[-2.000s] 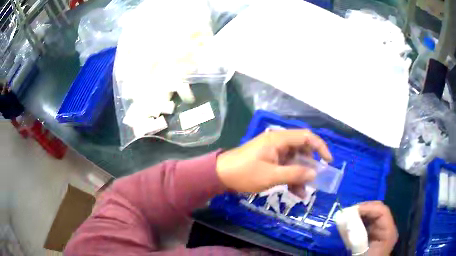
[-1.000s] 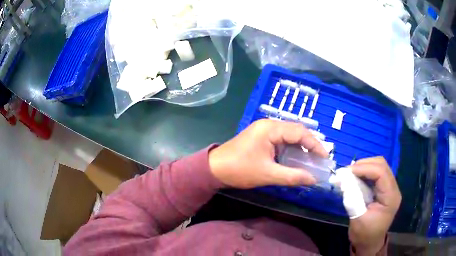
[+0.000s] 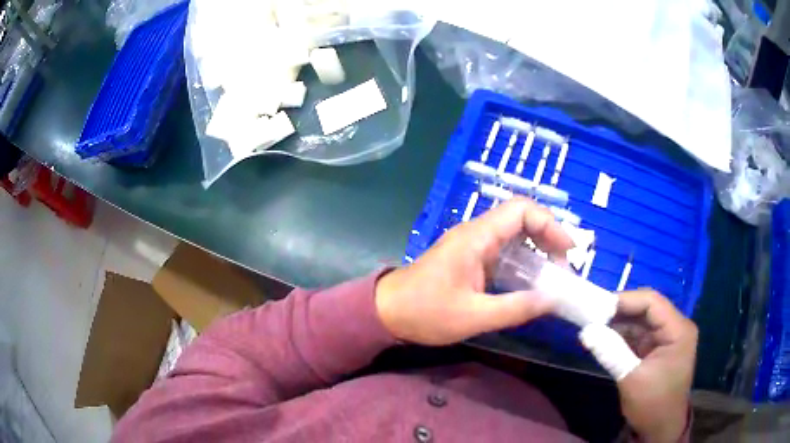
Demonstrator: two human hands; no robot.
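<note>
My left hand [image 3: 459, 290] holds a translucent sleeve [image 3: 517, 263] between thumb and fingers. A white part [image 3: 576, 296] sits at the sleeve's right end and reaches my right hand [image 3: 654, 350]; how far it is inside the sleeve cannot be told. My right hand grips its right end, with a white ribbed wrap on one finger. Both hands are above the near edge of the blue work tray [image 3: 667, 190]. Thin white rods with thicker ends [image 3: 524, 151] lie in rows in the tray. Small white fittings [image 3: 579, 245] lie partly behind the hands.
An open clear bag of off-white blocks [image 3: 260, 112] lies at left, beside stacked blue trays [image 3: 139, 82]. A large white sheet [image 3: 606, 60] covers the back. A bag of small white parts [image 3: 752, 177] and another blue tray [image 3: 778, 303] are at right. An open carton [image 3: 130, 342] stands on the floor.
The hands have come together; the white part now shows between them at the sleeve's right end. The view has shifted, showing more of the rods in the tray than two seconds ago.
</note>
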